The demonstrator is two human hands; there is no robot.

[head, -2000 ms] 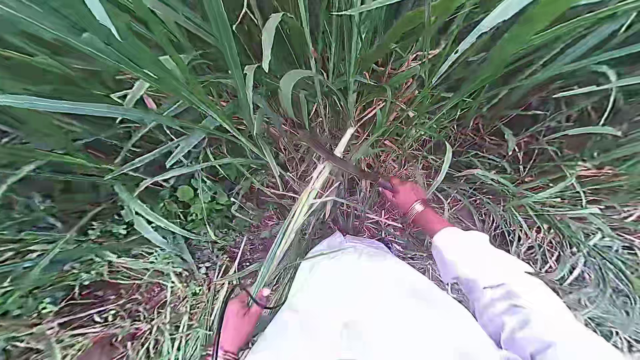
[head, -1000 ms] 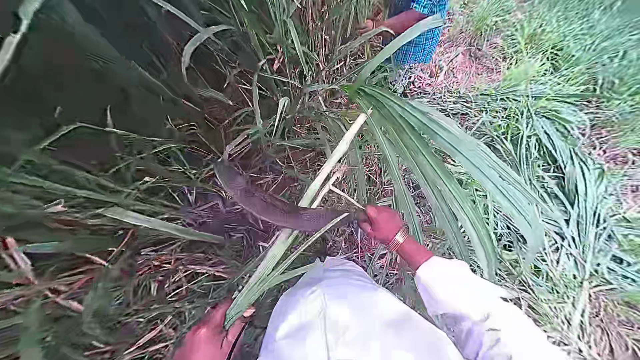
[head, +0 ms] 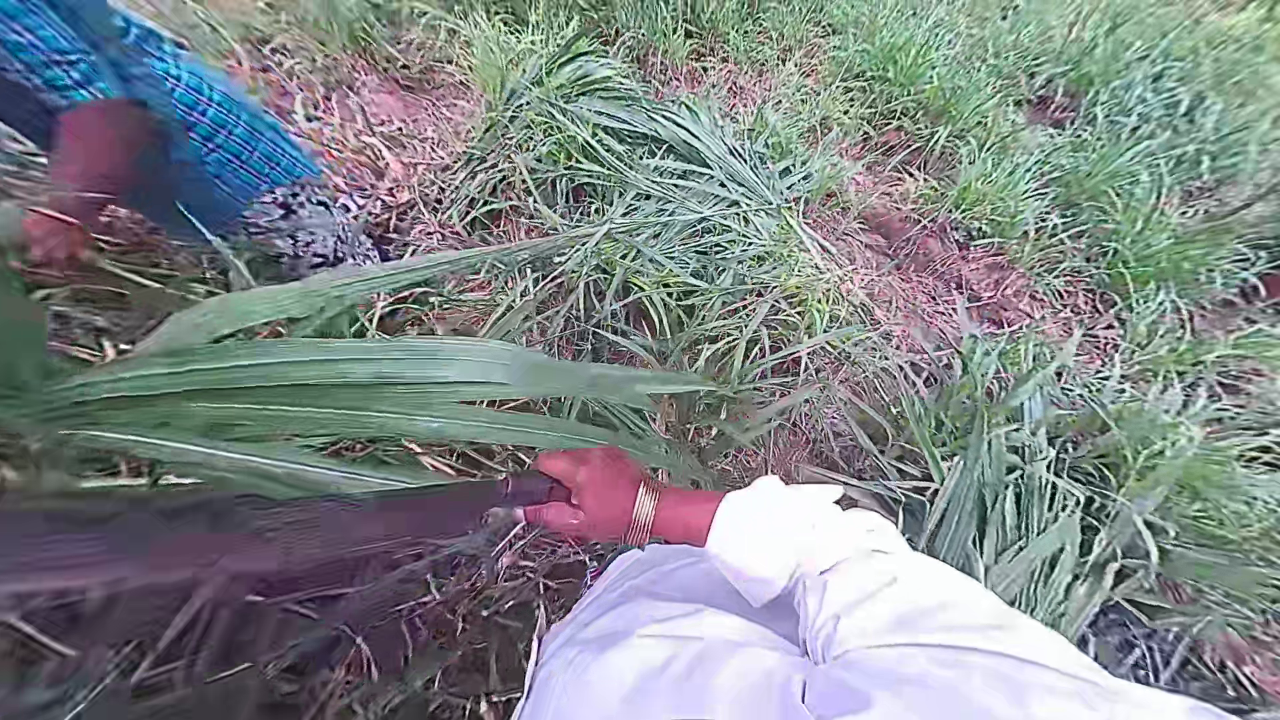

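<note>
My right hand (head: 590, 495), with bangles at the wrist, is closed on the handle of a sickle (head: 400, 512). The dark blade reaches to the left edge and is blurred there. Long green grass leaves (head: 380, 390) spread to the right just above the blade and my hand. Whether the leaves touch the blade, I cannot tell. My left hand is out of view. The white cloth of my clothing fills the lower middle.
At the upper left is another person in blue checked cloth (head: 230, 130), a hand (head: 55, 240) low near the stalks. A heap of cut grass (head: 640, 170) lies at the upper middle. Loose leaves (head: 1010, 500) lie at the right, with growing grass (head: 1120, 200) beyond.
The view has swung far to the right. My left hand, earlier on the pale grass stalks, has left the frame. The other person shows larger at the left. My right hand still holds the sickle.
</note>
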